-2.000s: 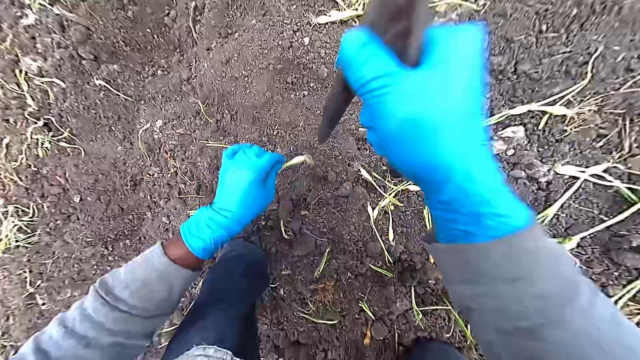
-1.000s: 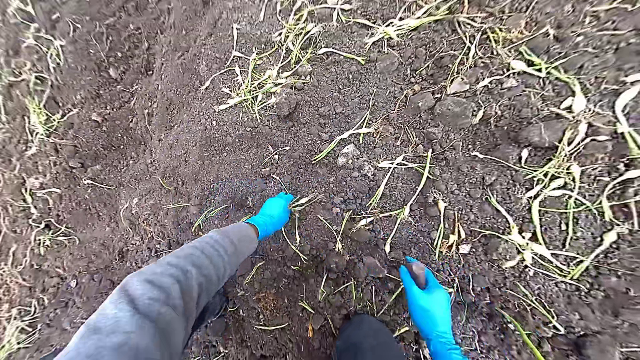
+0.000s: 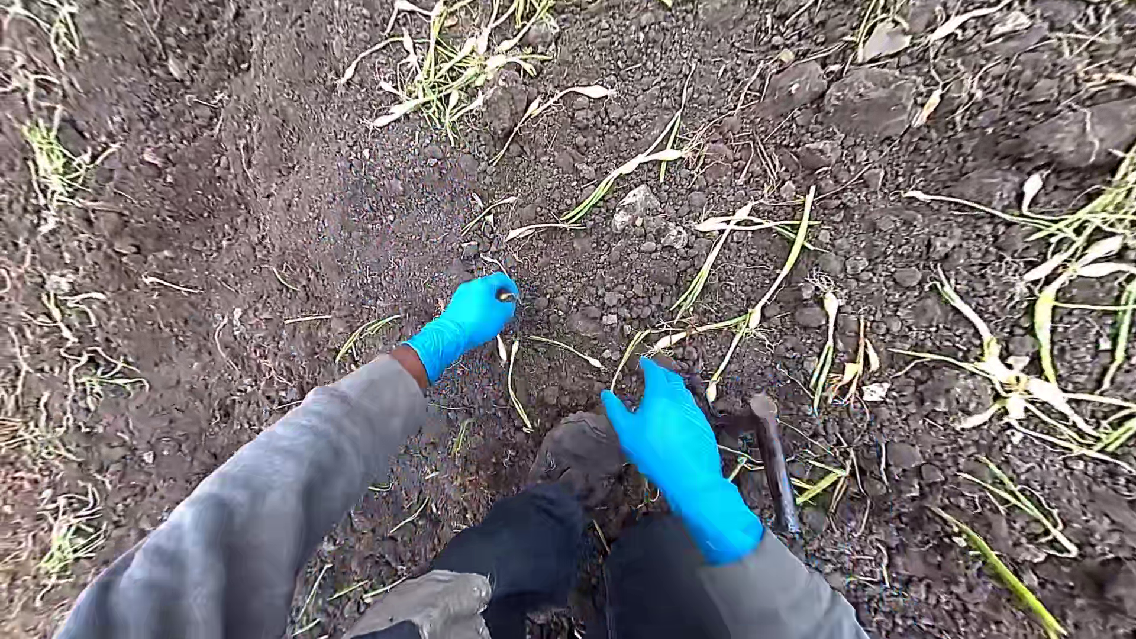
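My left hand (image 3: 475, 315), in a blue glove, is closed near the middle of the view, with a small dark and pale thing showing at its fingers; I cannot tell what it is. My right hand (image 3: 670, 435), also gloved in blue, is held with thumb and fingers apart and nothing in it. To its right a hand tool (image 3: 775, 461) with a dark, narrow shaft lies on the soil. Uprooted seedlings with pale bulbs and green leaves (image 3: 754, 315) lie just beyond my right hand. A few thin ones (image 3: 513, 382) lie below my left hand.
Dark, crumbly soil bears more seedlings in a pile (image 3: 453, 67) at the top and in a tangle (image 3: 1016, 386) at the right. Stones (image 3: 874, 99) lie at the upper right, and a pale one (image 3: 635, 206) near the middle. My soil-covered shoe (image 3: 579, 453) is between my hands.
The dark tool that my right hand held two seconds ago lies on the ground, and that hand is open. The view has shifted a lot.
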